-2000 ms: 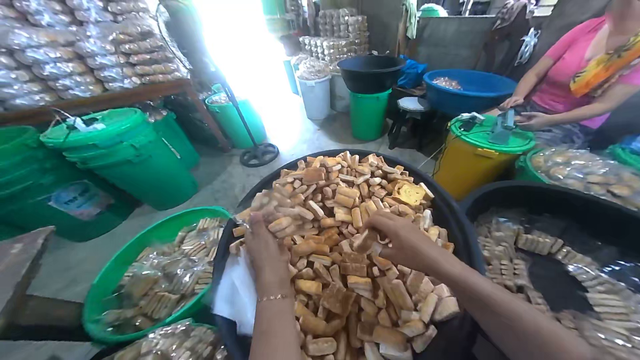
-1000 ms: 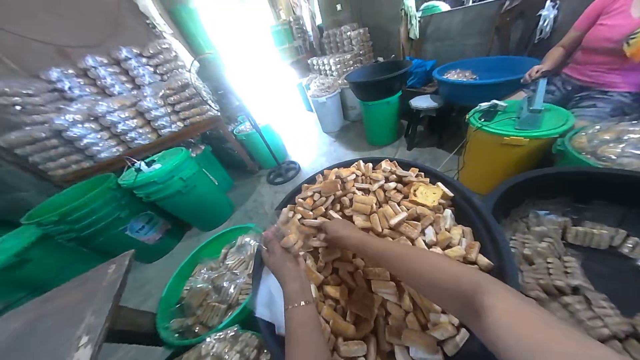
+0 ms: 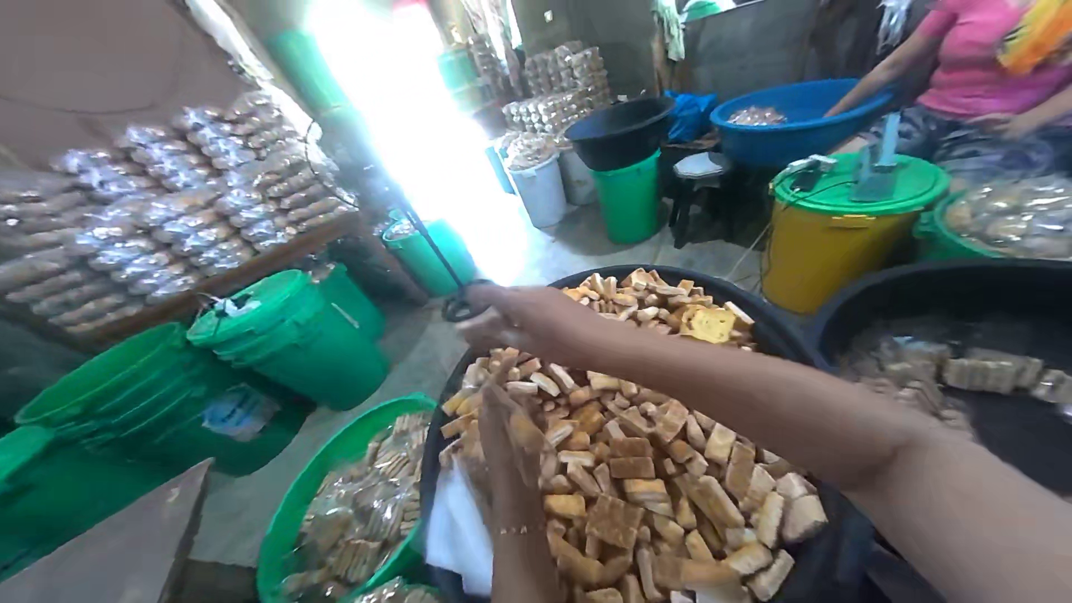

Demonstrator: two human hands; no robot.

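A large black basin (image 3: pixel 796 335) is heaped with toasted bread pieces (image 3: pixel 632 465). My left hand (image 3: pixel 507 419), with a thin bracelet at the wrist, is over the basin's left side among the bread, blurred; what it grips I cannot tell. My right hand (image 3: pixel 519 322) is raised over the far left rim, fingers pointing left; whether it holds anything is unclear. White plastic bags (image 3: pixel 459 532) lie inside the left rim, beside my left forearm. A larger yellow slice (image 3: pixel 708 324) rests on the heap near the far rim.
A green tub (image 3: pixel 272 536) of packed bread stands at left, near green lidded buckets (image 3: pixel 289 335). Stacked packs (image 3: pixel 176 218) line a shelf. At right are another black tub (image 3: pixel 946 280) and a yellow bucket (image 3: pixel 837 251) with a green lid. A person (image 3: pixel 971 59) reaches into a blue basin (image 3: pixel 804 138).
My right hand has moved from the bread heap to the far left rim, past my left hand. The other person's hand has moved from the green-lidded bucket into the blue basin. The view has shifted left.
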